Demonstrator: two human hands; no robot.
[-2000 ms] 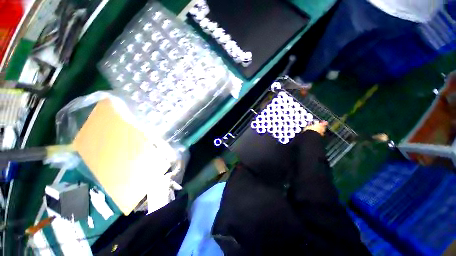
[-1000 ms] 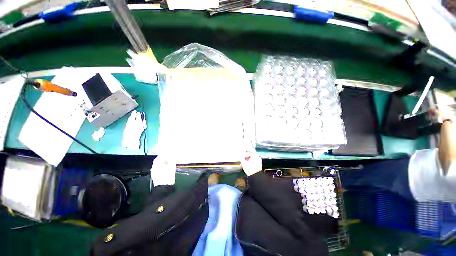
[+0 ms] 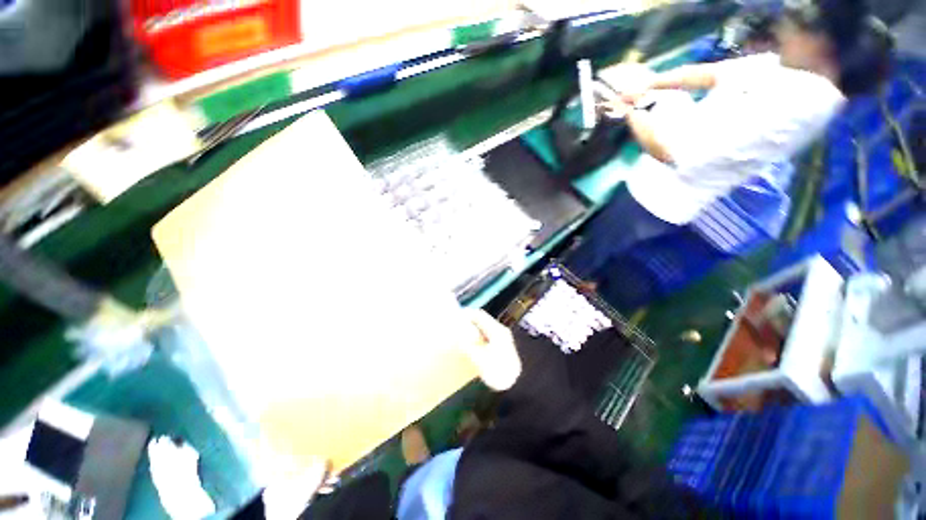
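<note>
A large tan cardboard sheet (image 3: 335, 295), washed out by glare, is held tilted above the bench. My left hand (image 3: 294, 490) grips its lower left corner, overexposed and partly cut by sleeve and glare. My right hand (image 3: 493, 350) grips its lower right edge. The blister tray (image 3: 447, 213) lies behind and right of the sheet, partly covered by it and blurred. Crinkled clear plastic (image 3: 203, 355) shows at the sheet's left side.
Right of my right arm, a wire rack (image 3: 632, 378) holds white round parts (image 3: 566, 315). A black tray (image 3: 533, 183) lies beyond the blister tray. A person (image 3: 711, 127) works farther along. The screw feeder (image 3: 86, 457) and a white glove (image 3: 180, 477) lie left. Blue crates (image 3: 762, 462) stand right.
Both hands have raised the cardboard sheet from the bench and tilted it. The view has swung; at the earliest frame my right hand was at the rack's round parts.
</note>
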